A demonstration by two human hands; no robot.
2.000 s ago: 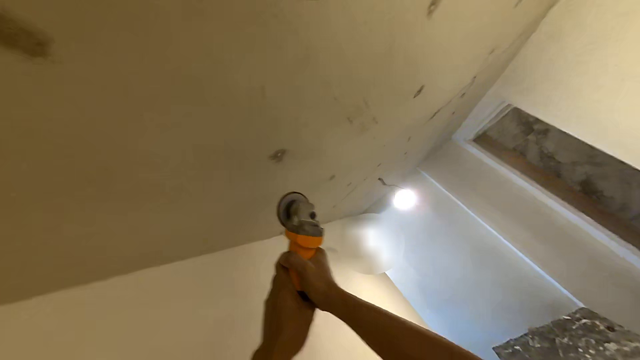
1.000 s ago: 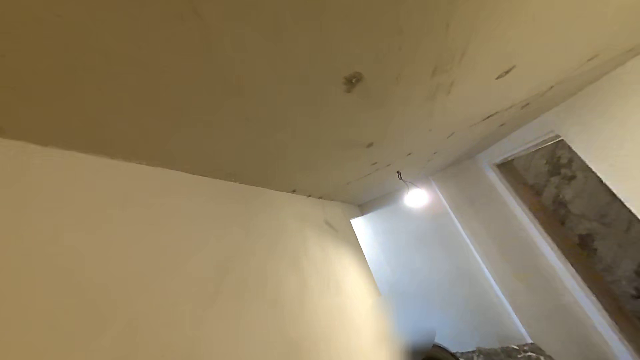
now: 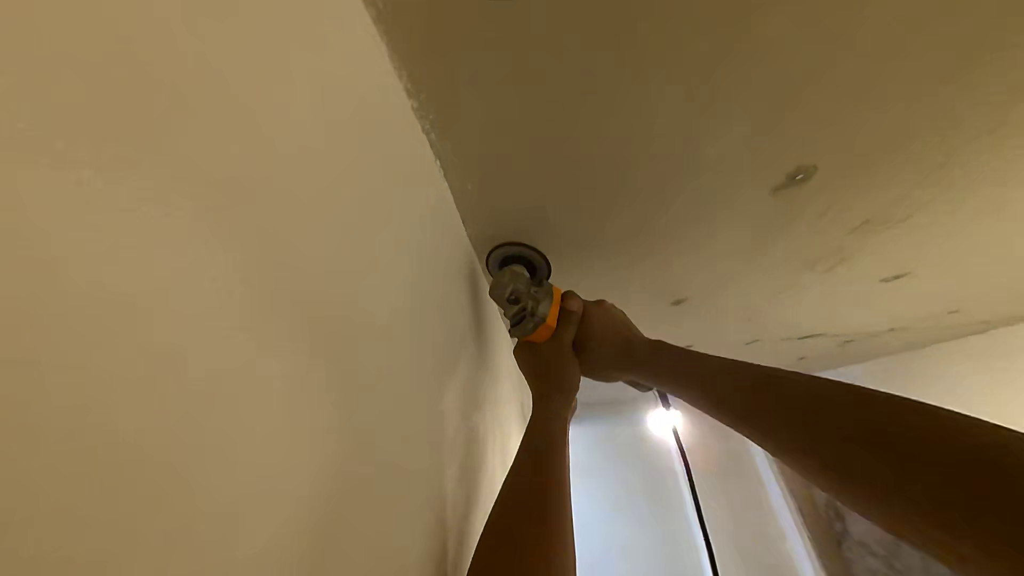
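Both my hands grip an orange-bodied angle grinder [image 3: 524, 302] overhead. My left hand [image 3: 552, 356] wraps the body just behind the grey metal gear head, and my right hand [image 3: 608, 340] closes around it on the right, against the left one. The round disc [image 3: 518, 260] faces the ceiling [image 3: 640, 160] beside the corner with the wall; whether it touches the surface I cannot tell. A black power cord [image 3: 694, 488] hangs from the tool's rear end. My fingers and palms hide most of the orange body.
A plastered wall [image 3: 240, 280] rises close on the left. Dark patches [image 3: 794, 178] mark the ceiling on the right. A lit bulb [image 3: 664, 421] shows behind the cord, and an opening with a pale frame [image 3: 788, 512] is at lower right.
The hands and grinder, nearly out of view one second ago, are raised to the ceiling beside the left wall. The view has turned strongly.
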